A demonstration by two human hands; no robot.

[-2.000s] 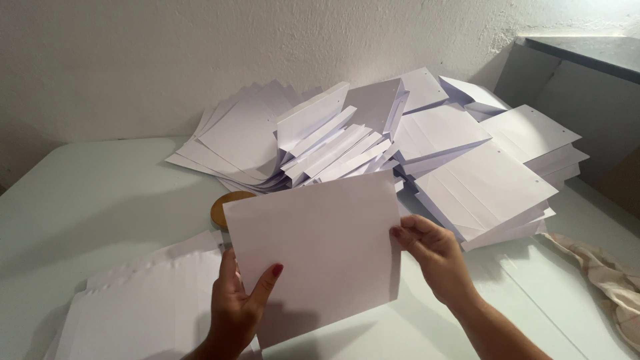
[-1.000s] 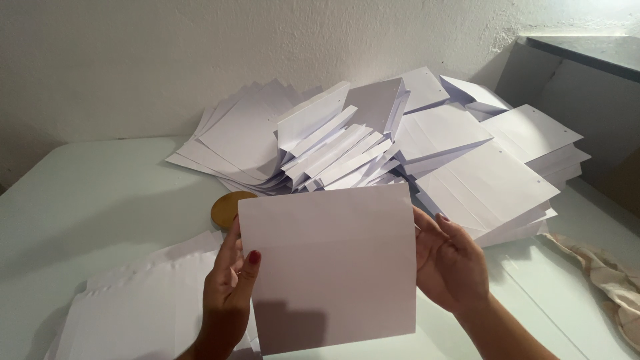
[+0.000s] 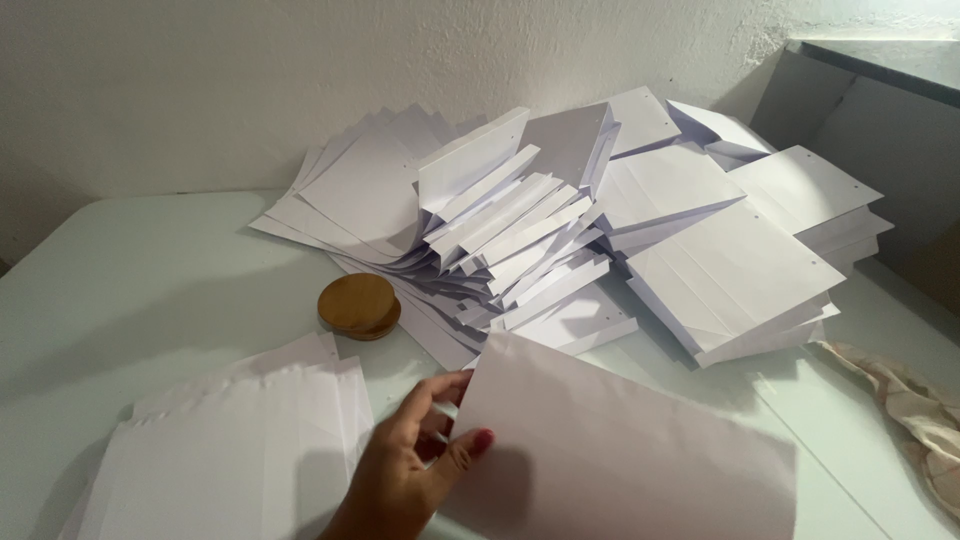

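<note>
My left hand (image 3: 420, 450) grips the left edge of a white paper sheet (image 3: 637, 450), thumb with red nail on top, fingers behind. The sheet lies tilted low in view, and whether it is one layer or folded I cannot tell. My right hand is not visible. Left of my left hand lies a stack of white papers (image 3: 225, 442) with uneven top edges. Just beyond are a few round wooden discs (image 3: 356, 301), one overlapping the others. Behind the held sheet a heap of folded white papers (image 3: 517, 225) stands fanned out.
Punched, folded paper pieces (image 3: 735, 277) lie in piles at the right. A crumpled light cloth (image 3: 900, 405) rests at the table's right side. The pale table (image 3: 150, 262) meets a rough wall (image 3: 300, 75); a grey box-like structure (image 3: 870, 142) stands at the back right.
My right hand has let go of the sheet's right side and left the view. The sheet, still in my left hand, has tilted and moved lower right.
</note>
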